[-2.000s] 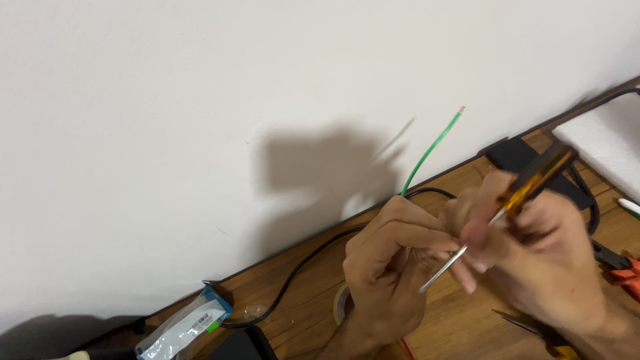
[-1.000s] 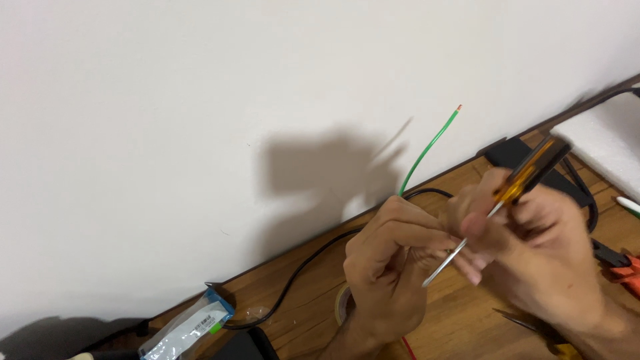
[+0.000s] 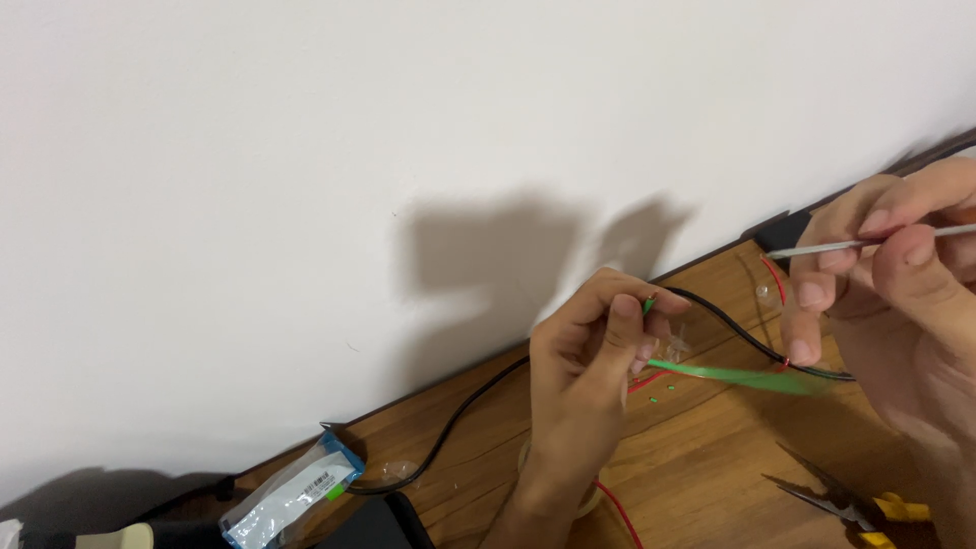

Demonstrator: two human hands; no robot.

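Between the thumb and fingers of my left hand [image 3: 602, 358] is a green insulated wire [image 3: 713, 372]; one short end with bare copper pokes up by the fingertips, and the blurred rest stretches right. My right hand [image 3: 892, 282] is raised at the right edge, pinching the metal shaft of a screwdriver [image 3: 823, 248] whose tip points left. Its handle is mostly hidden or out of frame. The two hands are apart. A red wire [image 3: 774, 278] shows left of the right fingers.
On the wooden table lie a black cable [image 3: 461, 412], a labelled plastic packet [image 3: 293, 496], a black flat object [image 3: 381, 526], scissors with yellow handles [image 3: 831, 503], a roll of tape [image 3: 589, 503] partly behind my left wrist, and tiny green offcuts [image 3: 653, 399]. A white wall [image 3: 305, 191] rises behind.
My hands have come apart; the right has moved right and up with the screwdriver. The green wire, which stood upright above my left hand, now extends right.
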